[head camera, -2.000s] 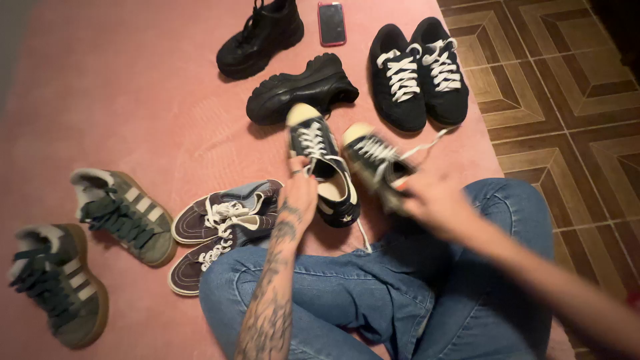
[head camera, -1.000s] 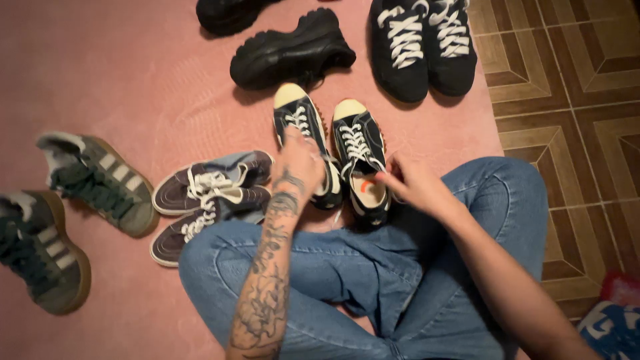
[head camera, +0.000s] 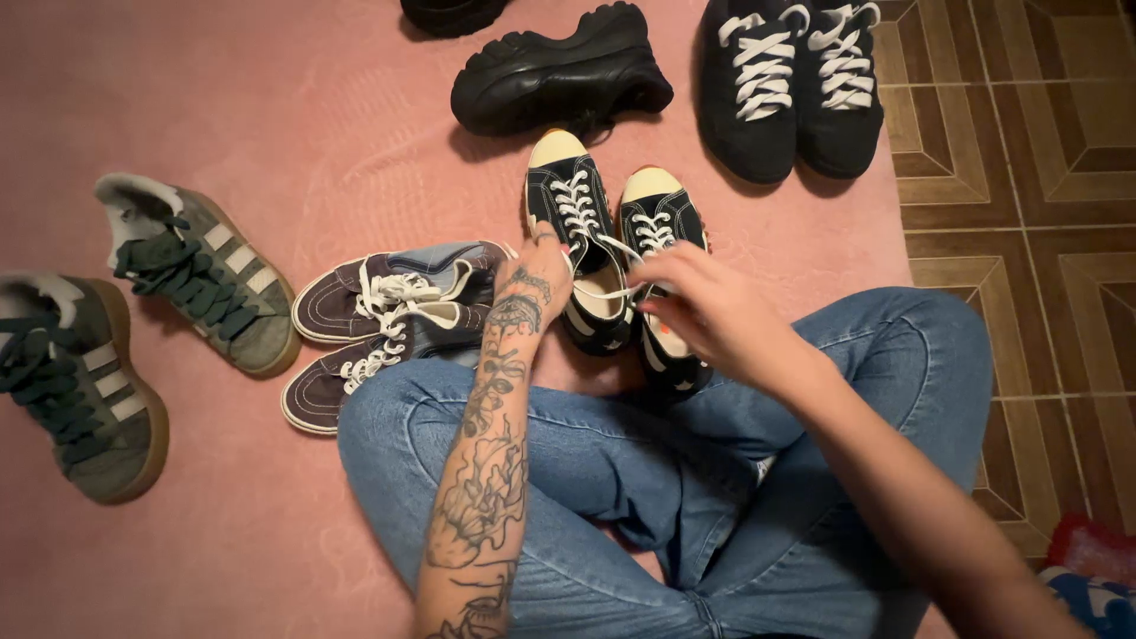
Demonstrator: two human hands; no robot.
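Note:
Two black canvas sneakers with cream toe caps stand side by side in front of my crossed legs. My left hand (head camera: 539, 275) is at the outer side of the left canvas sneaker (head camera: 577, 222); its fingertips are partly hidden. My right hand (head camera: 710, 306) hovers over the right canvas sneaker (head camera: 652, 213), thumb and fingers brought together at a white shoelace (head camera: 612, 291) that loops from the left sneaker's opening. Whether the fingers pinch the lace is blurred. Left of my left hand, a pair of dark skate shoes (head camera: 337, 306) with white laces lies close by.
Grey-green sneakers (head camera: 253, 324) with gum soles stand at the left on the pink fabric (head camera: 266, 532). Beyond the canvas pair lies a black chunky-soled shoe (head camera: 550, 84), with black sneakers (head camera: 750, 115) to its right. Patterned tile floor (head camera: 1047, 311) borders the fabric at the right.
The right canvas sneaker, held at an angle under my right hand two seconds ago, now stands beside the left one. My right hand has moved left since one second ago, toward the left sneaker's lace.

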